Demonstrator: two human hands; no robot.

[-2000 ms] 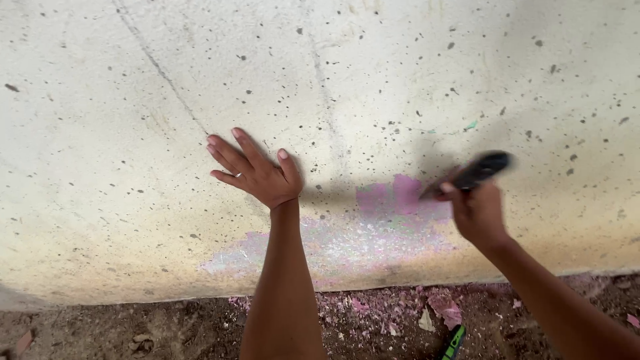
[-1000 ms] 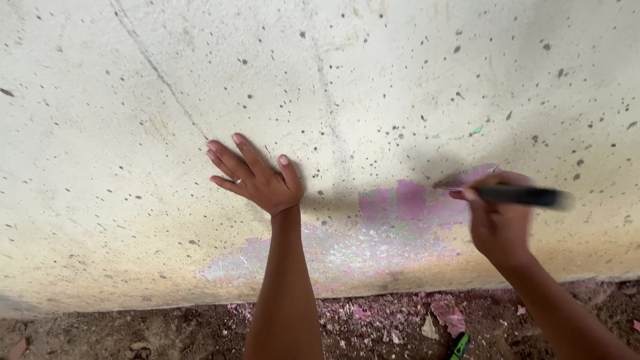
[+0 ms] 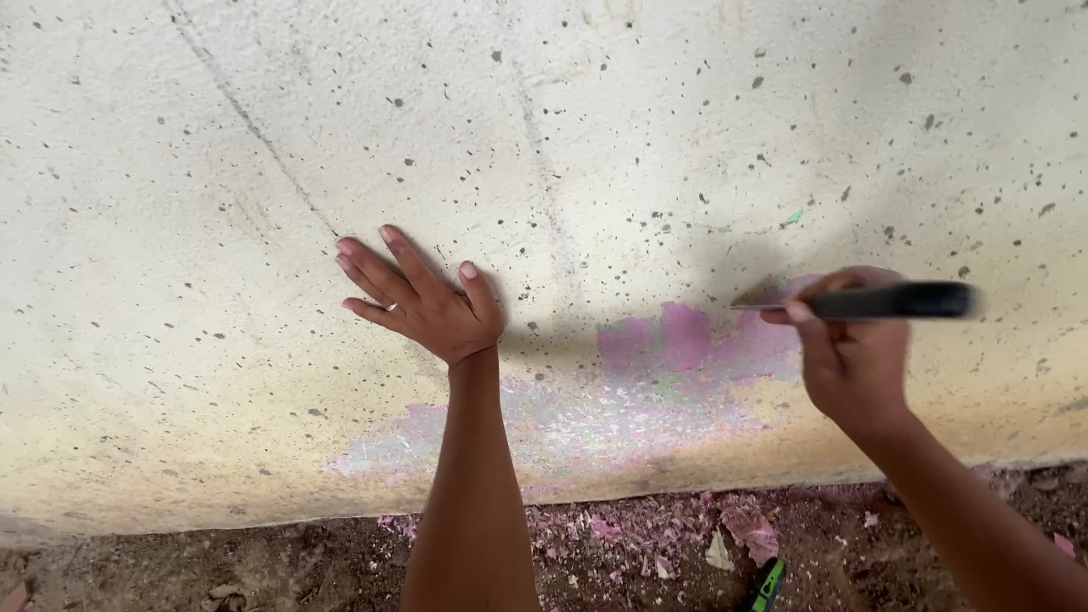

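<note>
My left hand lies with fingers spread on the speckled cream wall, a ring on one finger. In my right hand is a black-handled scraper, its thin blade pointing left at the upper edge of the scraped patch. That patch shows pink, whitish and greenish layers where the cream paint is off. The handle's end is blurred. Whether the blade's tip touches the wall I cannot tell.
Brown soil runs along the wall's foot. Pink and pale paint flakes are scattered there, with a larger pink piece. A green and black handled tool lies at the bottom edge.
The pink bare area has spread to the right near my right hand since the oldest frame. My right hand has moved somewhat right and the scraper has tilted flatter. My left hand stays put.
</note>
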